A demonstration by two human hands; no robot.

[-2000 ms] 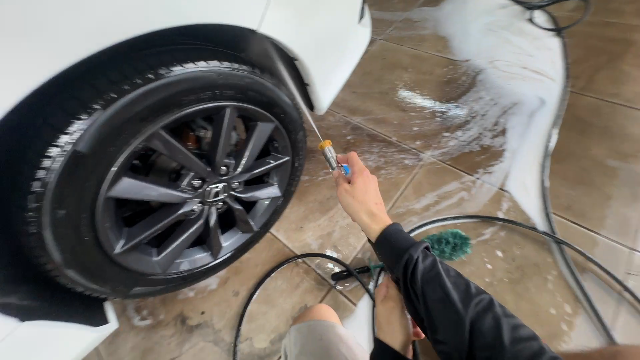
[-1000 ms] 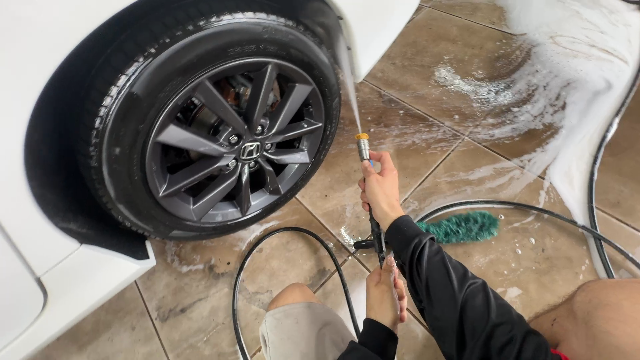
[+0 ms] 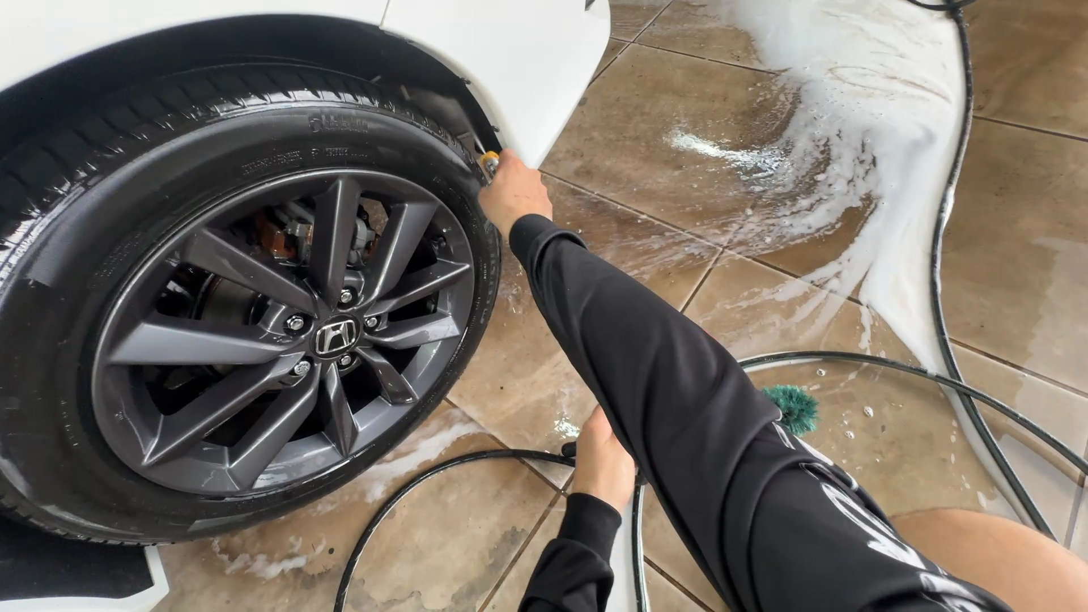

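My right hand point(image 3: 516, 194) is closed around the front of a pressure washer lance, whose orange-tipped nozzle point(image 3: 489, 163) points into the wheel arch, at the upper right of the tyre point(image 3: 81, 255). Lower down, my left hand point(image 3: 603, 459) grips the rear part of the spray gun. Most of the gun is hidden by that hand and by my right sleeve. The grey alloy wheel point(image 3: 336, 338) with a Honda badge fills the left side, its tyre wet. White bodywork point(image 3: 544, 68) of the car surrounds the arch.
A black hose point(image 3: 399, 501) loops over the wet brown floor tiles, and more hose point(image 3: 943, 255) runs down the right. White foam point(image 3: 901, 161) spreads at the upper right. A green bristly brush head point(image 3: 792, 409) lies partly behind my right sleeve. My bare leg shows at lower right.
My right hand has moved with the nozzle up to the edge of the wheel arch. A water jet left the nozzle in the earlier frames; no jet is plain now.
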